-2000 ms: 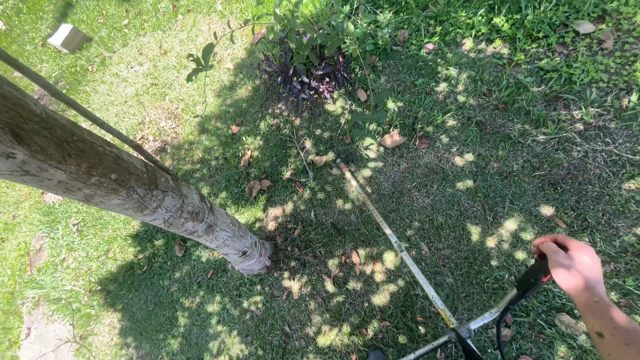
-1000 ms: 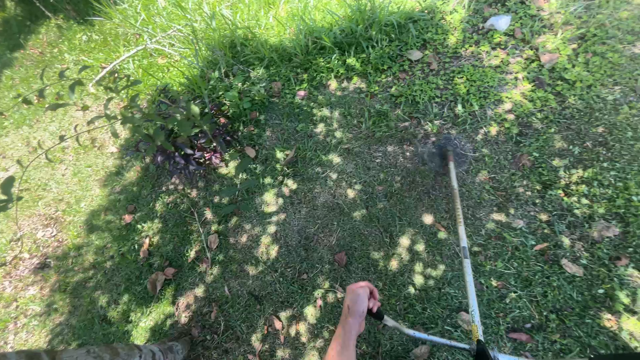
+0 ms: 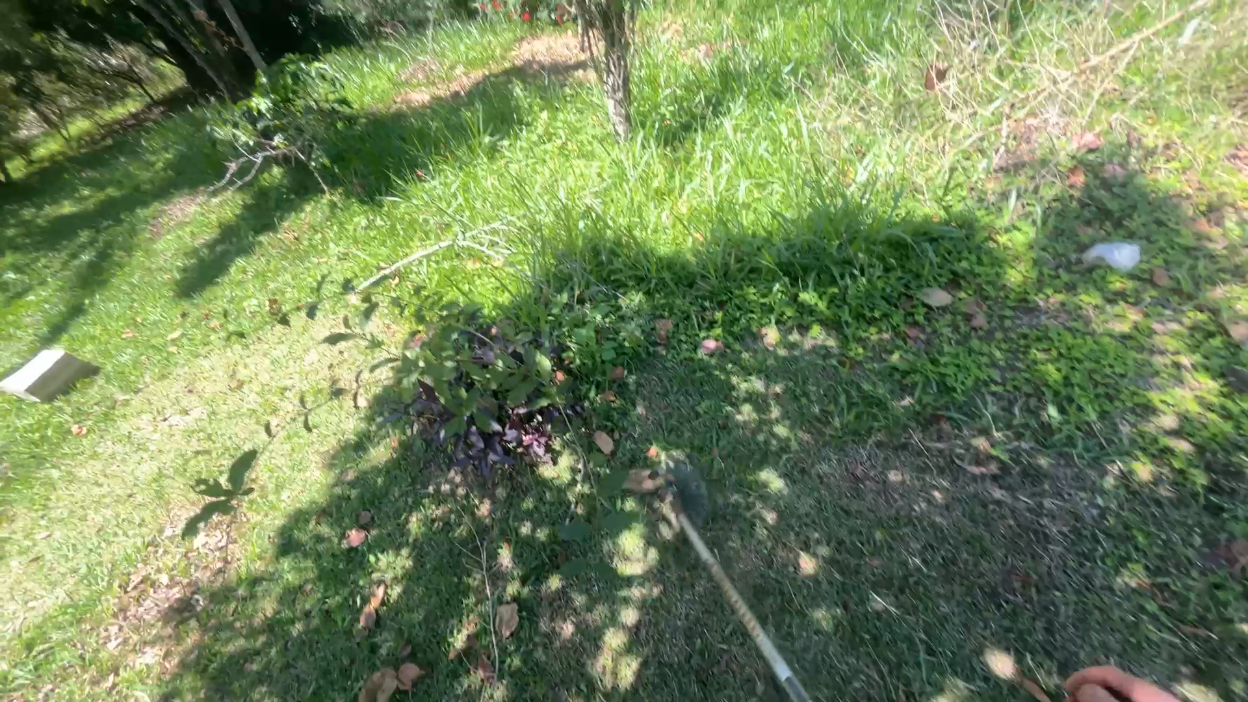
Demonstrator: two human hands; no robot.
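The pale shaft of a string trimmer (image 3: 736, 595) rises from the bottom edge, right of centre. Its head, a dark blurred disc (image 3: 688, 492), is low over the shaded grass beside brown leaves, just right of a purple-leaved plant (image 3: 497, 439). Part of my right hand (image 3: 1116, 685) shows at the bottom right edge, to the right of the shaft, its fingers curled. The frame cuts off whatever it touches, so its grip cannot be made out. My left hand is outside the view, and the trimmer's handles are hidden below the frame.
Taller grass and a thin tree trunk (image 3: 616, 68) stand beyond the plant. A fallen branch (image 3: 409, 265) lies behind it. At the left is a pale block (image 3: 44, 375); at the right lies a whitish scrap (image 3: 1113, 255). A leafy twig (image 3: 222, 492) hangs at the left.
The view has tilted up. The trimmer head has swung left, from the low plants at the right to beside the purple-leaved plant. My left hand, on a handle one second ago, is out of view.
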